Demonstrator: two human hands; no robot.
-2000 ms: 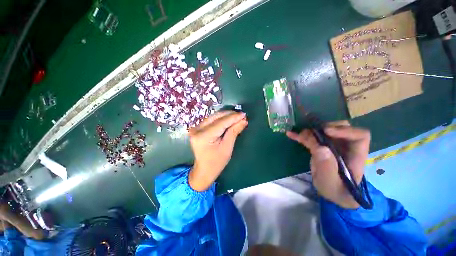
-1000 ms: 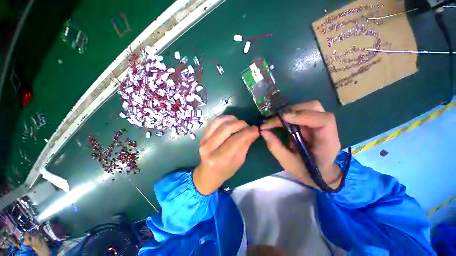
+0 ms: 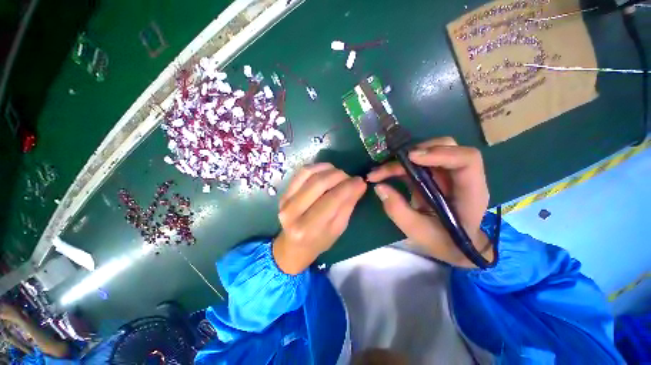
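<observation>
My right hand (image 3: 446,199) holds the black soldering iron (image 3: 437,203); its metal barrel lies over the green circuit board (image 3: 355,109). My left hand (image 3: 321,207) has its thumb and fingers pinched together, close to my right fingertips, just below the board. A tiny dark thing shows between the two hands, too small to name. The board lies on the dark green mat. A large heap of small white components with red leads (image 3: 225,132) is left of the board. A smaller dark red-brown heap (image 3: 158,216) is nearer, further left.
A cardboard pad (image 3: 528,93) with rows of specks and pale wire strands lies at the right. Loose white components (image 3: 350,59) lie above the board. A pale rail (image 3: 135,117) curves along the left, with boards (image 3: 91,55) beyond. A person's arm and a black fan (image 3: 146,346) are lower left.
My right hand has come left with the iron to meet my left hand, and the iron has come over the board. The view has shifted, so the heaps and cardboard sit further left in the frame.
</observation>
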